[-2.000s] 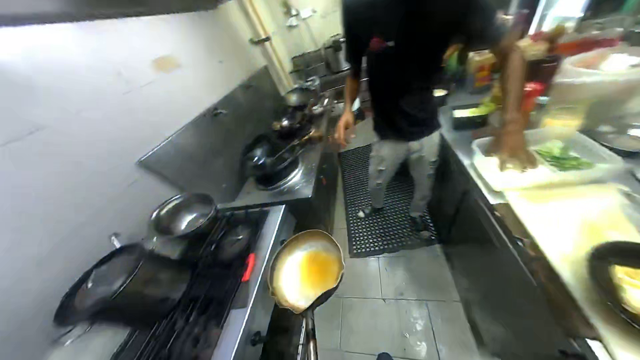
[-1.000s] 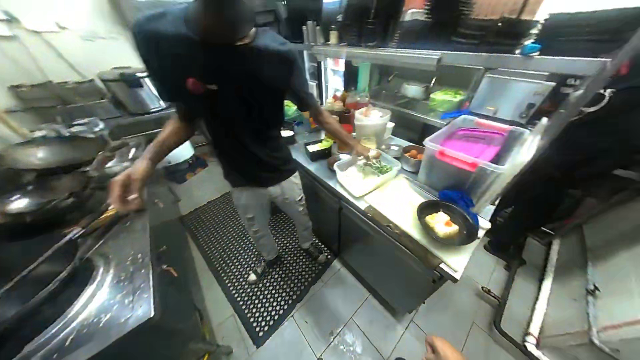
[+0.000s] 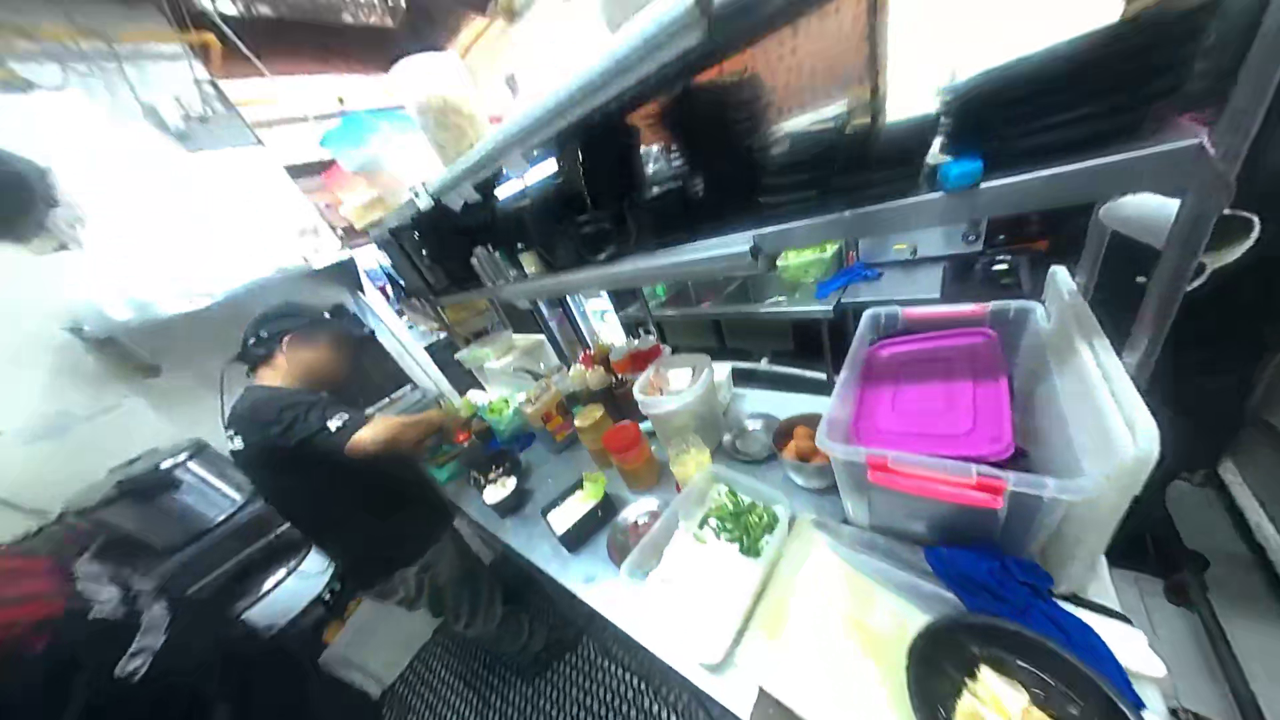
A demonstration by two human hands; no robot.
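Neither of my hands shows in this view. Nearest to me, at the lower right, a black pan (image 3: 1030,670) with pale yellow food in it stands by a light cutting board (image 3: 835,625). A blue cloth (image 3: 1030,600) lies just behind the pan. Left of the board is a translucent white tub (image 3: 715,570) with chopped green leaves (image 3: 738,520) at its far end. Behind these stand a metal bowl of orange-brown round items (image 3: 803,445), a white bucket (image 3: 682,400) and a red-lidded jar (image 3: 632,455).
A large clear plastic bin (image 3: 960,480) holding a magenta lid (image 3: 935,395) stands at the right. A metal shelf (image 3: 620,270) runs above the counter. At the left a co-worker in black (image 3: 340,460) stands at the counter, over a black rubber mat (image 3: 490,650).
The view has swung far right, from the stove to the counter. The co-worker has moved farther along the counter. The frying pan with egg and the hand at the lower edge are out of view.
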